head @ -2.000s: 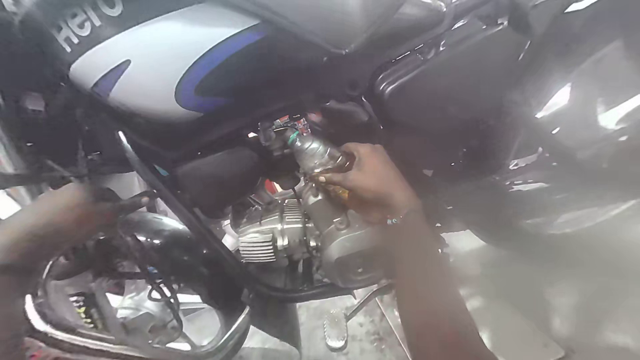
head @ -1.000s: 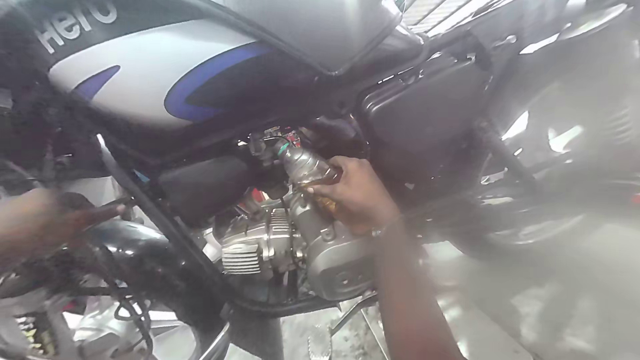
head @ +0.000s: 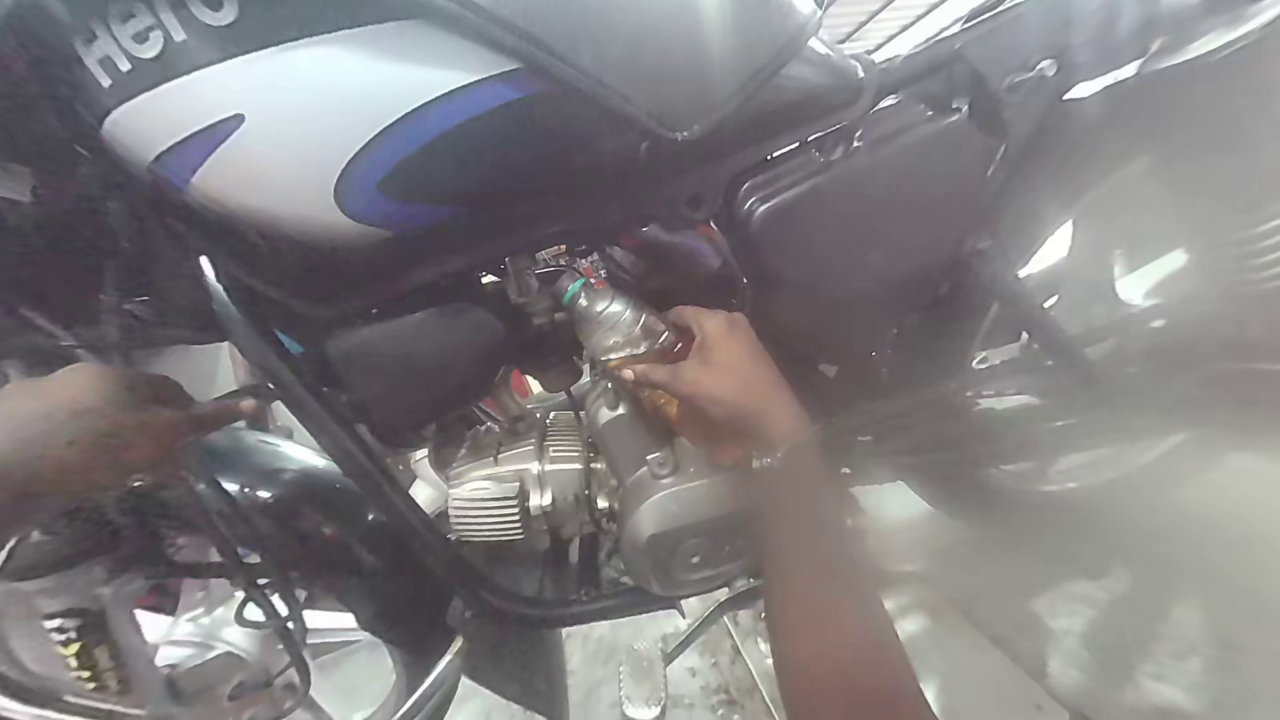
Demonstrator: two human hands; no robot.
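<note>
My right hand [head: 735,380] grips a clear plastic bottle [head: 625,320] with amber liquid in its lower part. The bottle tilts toward the upper left, its green-ringed neck among parts below the motorcycle's fuel tank [head: 430,130]. Beneath the bottle are the grey engine cover [head: 680,530] and the finned cylinder [head: 490,510]. At the left edge, my left hand [head: 100,430] is blurred beside the front mudguard [head: 280,465], one finger stretched toward the frame tube; whether it holds anything cannot be told.
The black frame tube [head: 330,420] slants down in front of the engine. A black side panel [head: 860,220] stands right of my right hand. The front wheel fills the lower left, and a foot peg [head: 642,680] shows below the engine. Haze or glare blurs the right side.
My right hand stays on the bottle, which keeps its tilt beside the engine. The view has shifted slightly.
</note>
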